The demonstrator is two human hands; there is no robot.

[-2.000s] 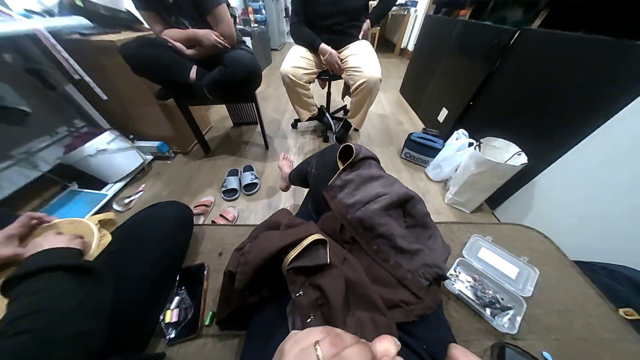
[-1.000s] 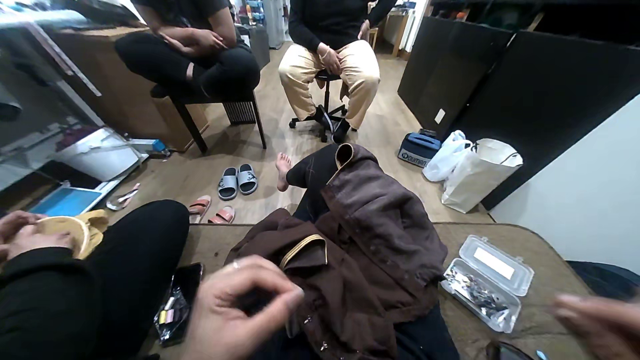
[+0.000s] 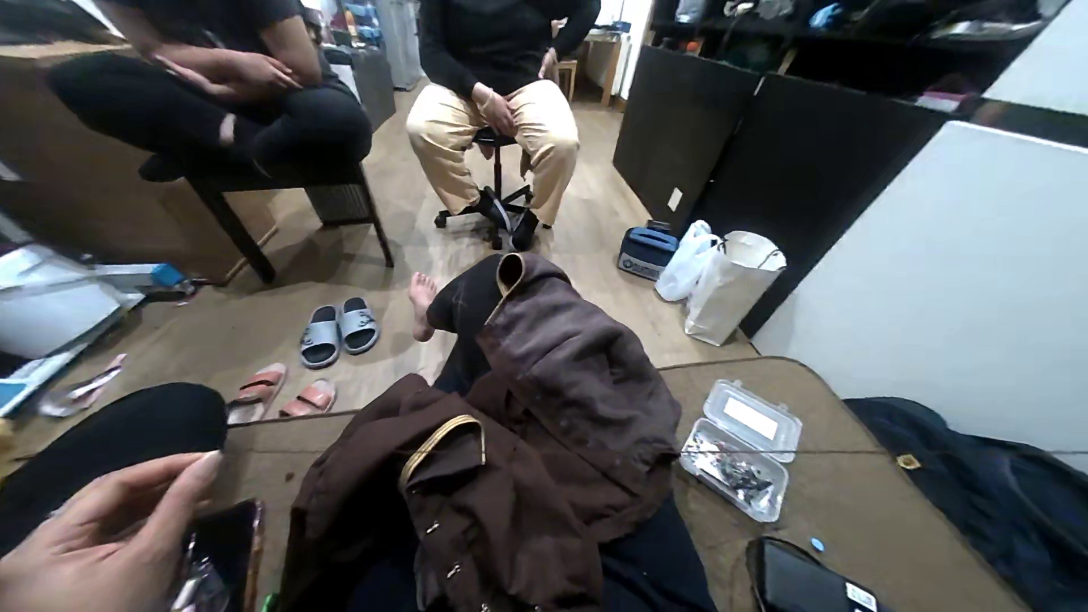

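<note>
My left hand [image 3: 115, 531] is at the lower left, its thumb and fingertips pinched together on a thin dark thread. The thread [image 3: 850, 451] runs nearly level from there toward the right edge, in front of the brown garment. My right hand is out of view. Across my lap lies the brown garment [image 3: 544, 476], crumpled, with yellow-gold trim and small metal fasteners. Right of it, an open clear plastic case [image 3: 739, 476] holds many small metal pieces. Below my left hand's fingertips is a dark phone-like item [image 3: 225, 544] with a clear packet beside it.
A black case [image 3: 803, 578] and a small blue disc [image 3: 817, 545] lie at the lower right of the brown padded seat [image 3: 790, 399]. Slippers [image 3: 338, 331], bags [image 3: 731, 285] and a blue box [image 3: 648, 251] stand on the floor. Two people sit opposite; a dark knee is at left.
My left hand has moved left, away from over the garment. My right hand, seen at the right edge a second ago, has gone out of view.
</note>
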